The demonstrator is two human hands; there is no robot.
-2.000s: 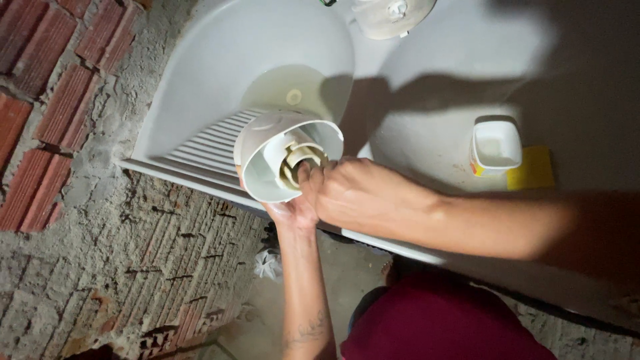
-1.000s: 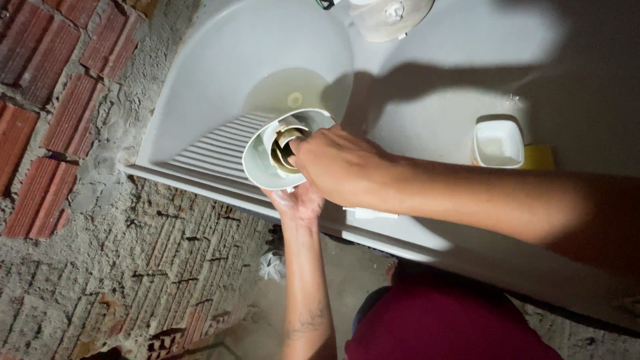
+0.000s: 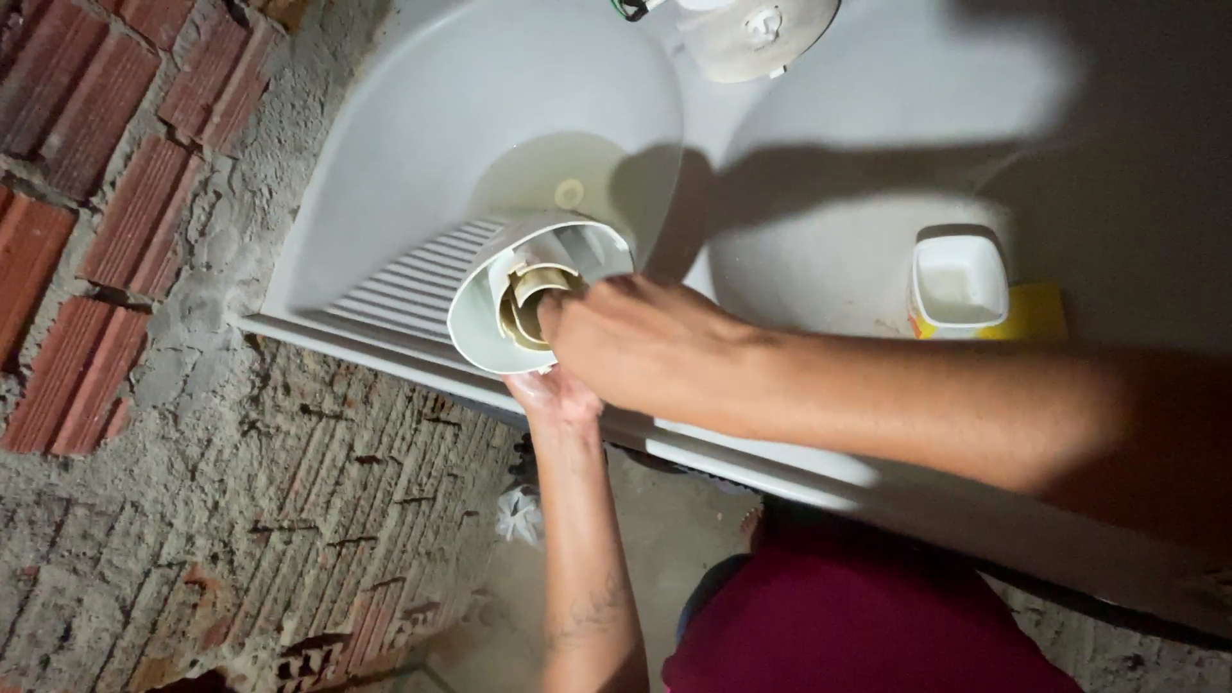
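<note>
A white plastic housing (image 3: pixel 476 322), open toward me, with yellowed ring-shaped parts (image 3: pixel 529 289) inside, is held above the ribbed washboard of a grey laundry sink (image 3: pixel 443 115). My left hand (image 3: pixel 558 390) supports the housing from below; most of its fingers are hidden behind it. My right hand (image 3: pixel 635 337) reaches in from the right, its fingertips at the inner rings. Whether those fingers pinch a ring or something inside it is hidden.
Cloudy water (image 3: pixel 549 173) lies in the left basin. A white tub (image 3: pixel 961 279) stands in the right basin beside a yellow item (image 3: pixel 1035 310). A round white part (image 3: pixel 756 34) rests at the top between the basins. A rough brick wall (image 3: pixel 115 192) borders the left.
My right hand has shifted slightly at the housing's opening, its fingers still at the inner rings. The housing has tilted a little in my left hand.
</note>
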